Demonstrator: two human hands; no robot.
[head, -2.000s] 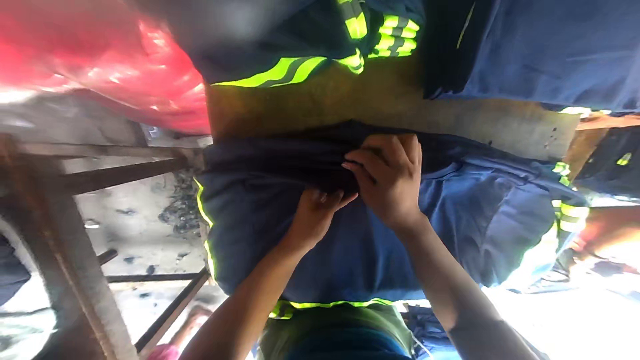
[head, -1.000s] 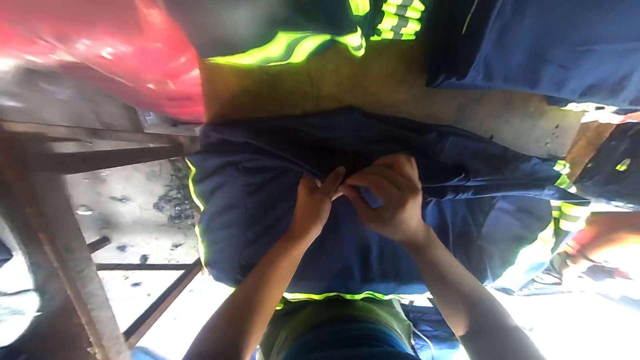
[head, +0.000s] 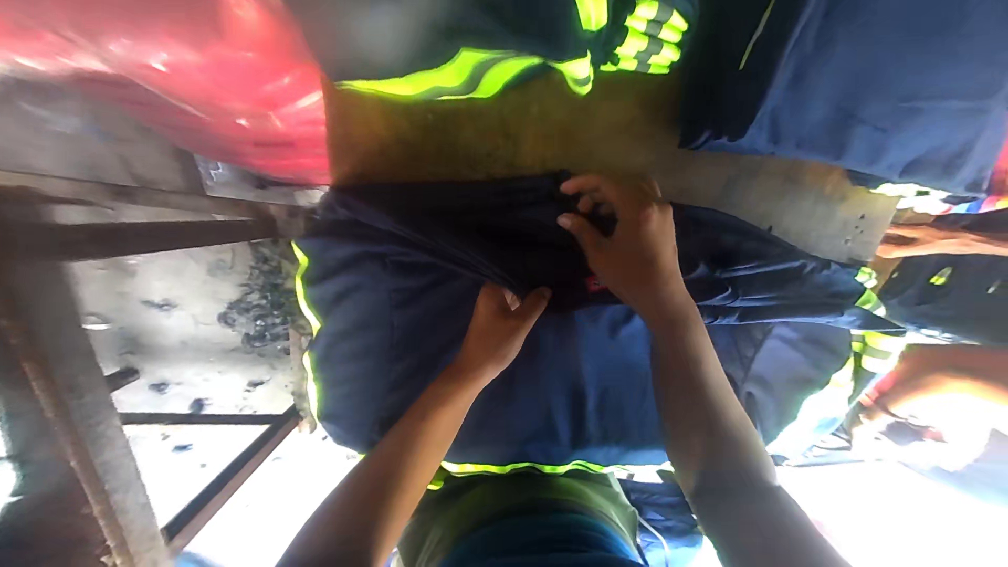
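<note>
A navy blue garment (head: 535,378) with fluorescent yellow edging lies spread before me, its near part hanging over my lap. My left hand (head: 502,327) pinches the dark fabric between thumb and fingers at the middle of the garment. To its right and a little farther away, my right hand (head: 626,232) is at the garment's upper dark fold, thumb and fingers apart; whether cloth lies between them is not clear. A small red tag (head: 593,283) shows beside the right wrist. Silver and yellow reflective bands (head: 878,346) mark the garment's right end.
Beneath the garment is a wooden tabletop (head: 504,142). Beyond lie another navy garment with yellow reflective trim (head: 465,75) and navy cloth (head: 882,87) at right. A red plastic bag (head: 236,94) is at upper left, above a metal frame (head: 142,240). Another person's arm (head: 937,240) shows at right.
My hands were close together at the fold; now they are apart, the right one farther up and away from the left. The red tag has come into sight.
</note>
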